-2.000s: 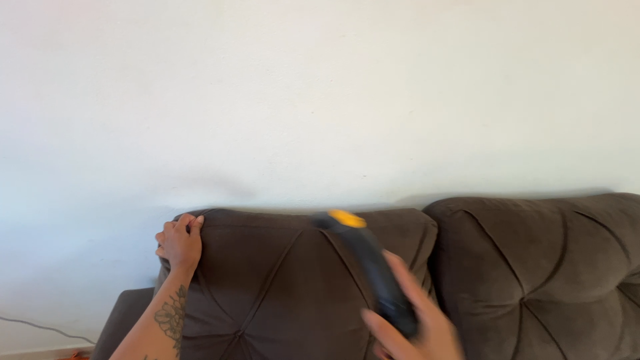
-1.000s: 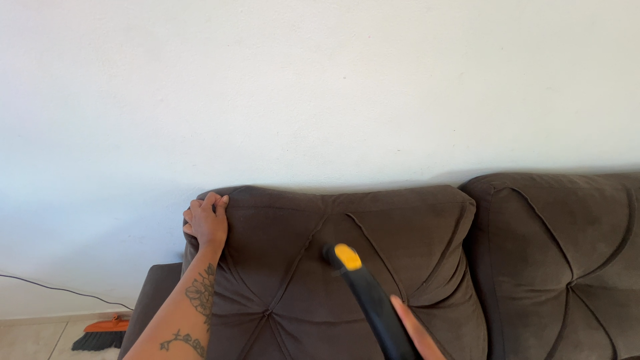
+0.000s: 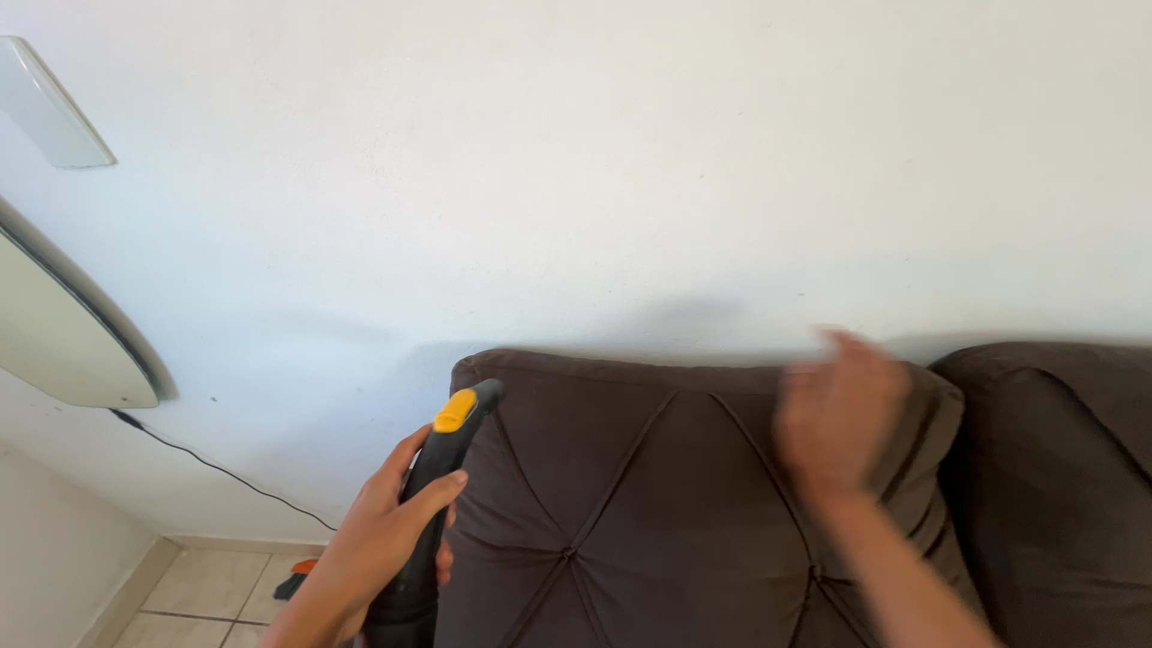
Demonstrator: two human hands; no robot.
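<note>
My left hand is closed around a black vacuum cleaner handle with a yellow slider near its tip. The handle's tip is by the upper left edge of a dark brown tufted sofa back cushion. My right hand, blurred by motion, is over the upper right part of that cushion, and nothing shows in it. Whether its fingers touch the fabric is unclear. The lower end of the handle runs out of view at the bottom edge.
A second brown cushion adjoins on the right. Behind stands a white wall with a pale curved panel, a white fixture and a black cord. A broom head with orange and dark bristles lies on the tiled floor.
The vacuum handle has passed from my right hand to my left. My left hand has let go of the cushion's top left corner. My right hand is now over the cushion's right side. The view has shifted left.
</note>
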